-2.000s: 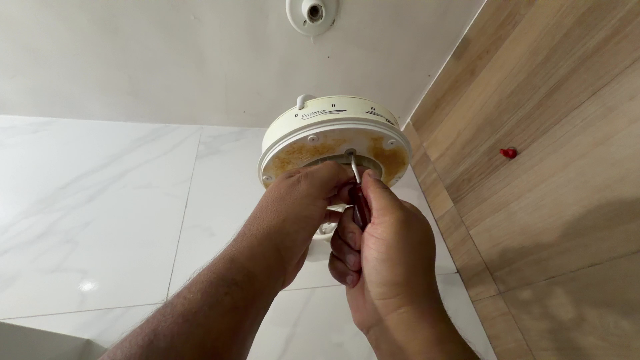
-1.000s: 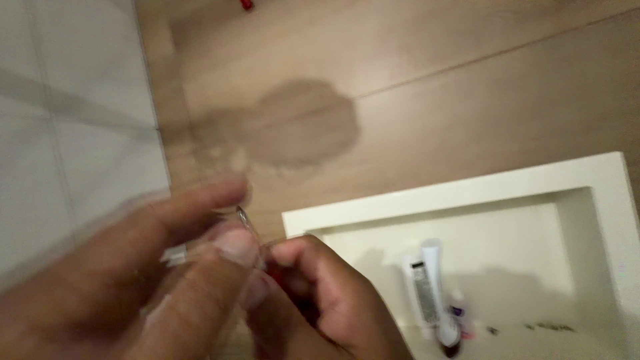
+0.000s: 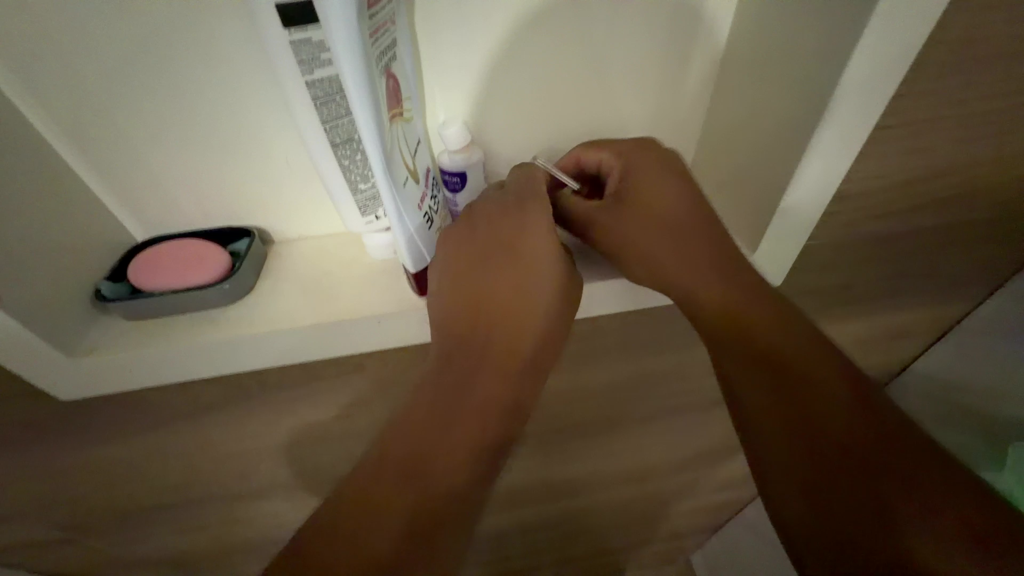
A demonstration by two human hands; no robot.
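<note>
My right hand (image 3: 632, 204) is closed around a tool, whose thin metal shaft (image 3: 558, 173) points up and left from the fingers. Beside it, fingers close to the shaft's tip, is my left hand (image 3: 508, 256); its fingertips are hidden, so what it holds cannot be seen. Both hands are at the wall niche, over its bottom ledge (image 3: 320, 300). Just behind my left hand stand a small white bottle with a purple label (image 3: 462, 164) and a white tube with a dark red cap (image 3: 392, 120).
Another white tube (image 3: 332, 120) with fine print leans against the niche's back wall. A pink bar of soap (image 3: 180, 265) lies in a grey soap dish (image 3: 200, 302) at the left end. The niche's right side edge (image 3: 848, 144) rises beside my right hand. Wood-look tiles (image 3: 336, 448) surround the niche.
The view has swung from the round ceiling fixture to the wall niche. My hands have left the fixture and are now at the niche ledge, with the tool still in my right hand.
</note>
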